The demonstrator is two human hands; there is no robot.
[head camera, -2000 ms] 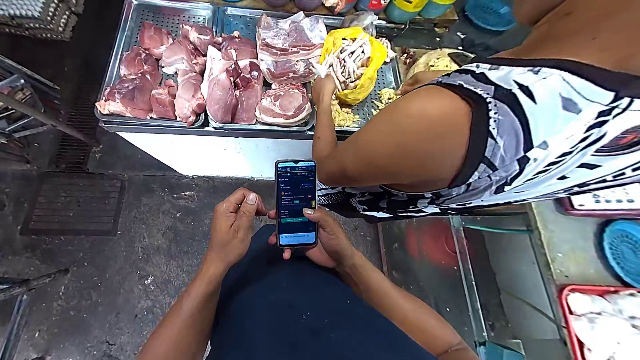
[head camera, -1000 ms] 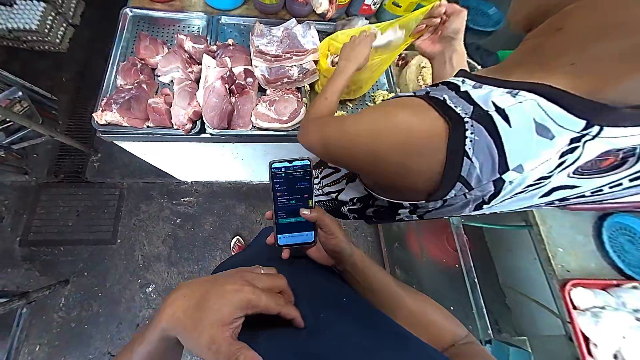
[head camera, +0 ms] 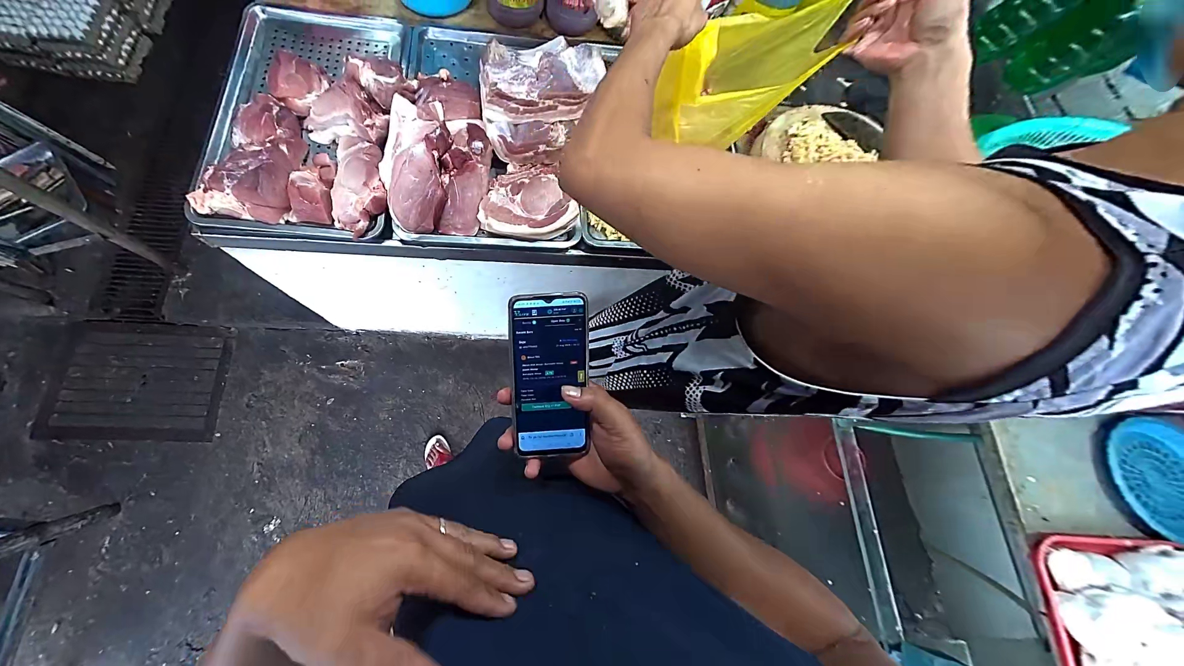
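My right hand (head camera: pixel 606 444) grips a smartphone (head camera: pixel 549 370) from its lower right side, with the thumb on the edge of the lit screen. The screen is dark with small writing. Palm down over the dark blue cloth on my lap (head camera: pixel 573 564), my left hand (head camera: pixel 398 573) holds nothing; it wears a ring and its fingers are a little apart. Beyond the phone stands a white-fronted counter (head camera: pixel 342 282), where metal trays hold raw meat chunks (head camera: pixel 264 139) and a pork belly slab (head camera: pixel 536 83).
Close on my right, a co-worker in a patterned sleeveless top (head camera: pixel 1064 370) holds a yellow plastic bag (head camera: pixel 731 74) over the counter. A floor grate (head camera: pixel 139 379) lies at left. At lower right are a glass-topped case (head camera: pixel 786 499), a blue basket (head camera: pixel 1147 472) and a red tray (head camera: pixel 1045 573).
My left hand has moved from beside the phone down to my lap. The co-worker has lifted and stretched the yellow bag, which stood with pale pieces in it. My right hand still holds the phone.
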